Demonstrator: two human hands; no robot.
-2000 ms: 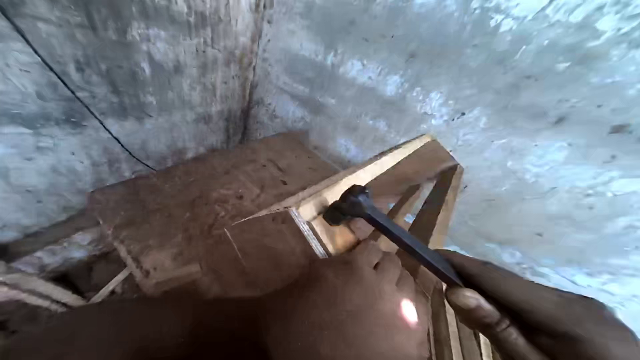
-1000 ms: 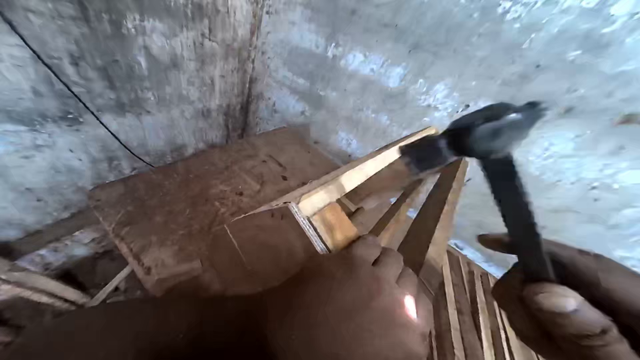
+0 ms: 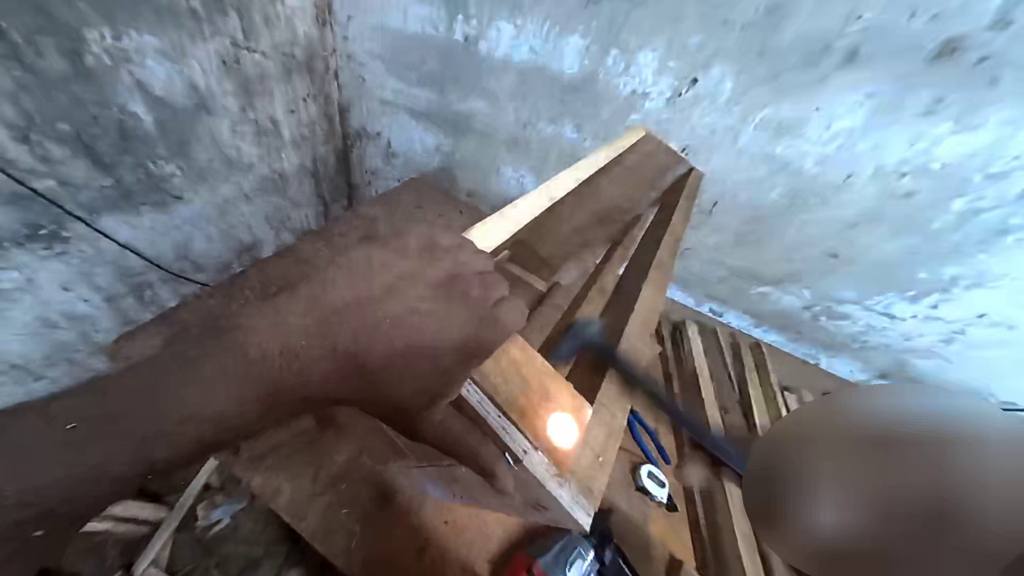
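Observation:
My left hand [image 3: 400, 320] grips the near left corner of a wooden frame [image 3: 656, 264], with its fingers over the rail and its thumb down along the outer face. My right hand [image 3: 888, 480], blurred at the right edge, is closed around the handle of a hammer [image 3: 656, 392]. The blurred hammer head is over the inside of the frame, to the right of my left hand. A short wood block [image 3: 536, 392] at the near end of the frame carries a bright spot of light.
Blue-handled pliers [image 3: 649, 438], a white tape measure [image 3: 653, 483] and a red and black tool [image 3: 560, 556] lie right of and below the frame. Wooden strips [image 3: 744, 376] lie at the right. Rough walls [image 3: 800, 160] rise behind; wood scraps [image 3: 180, 512] are at lower left.
The hammer has come down from its raised position. My left hand has shifted onto the left rail, and the frame sits differently in view. The pliers and tape measure now show.

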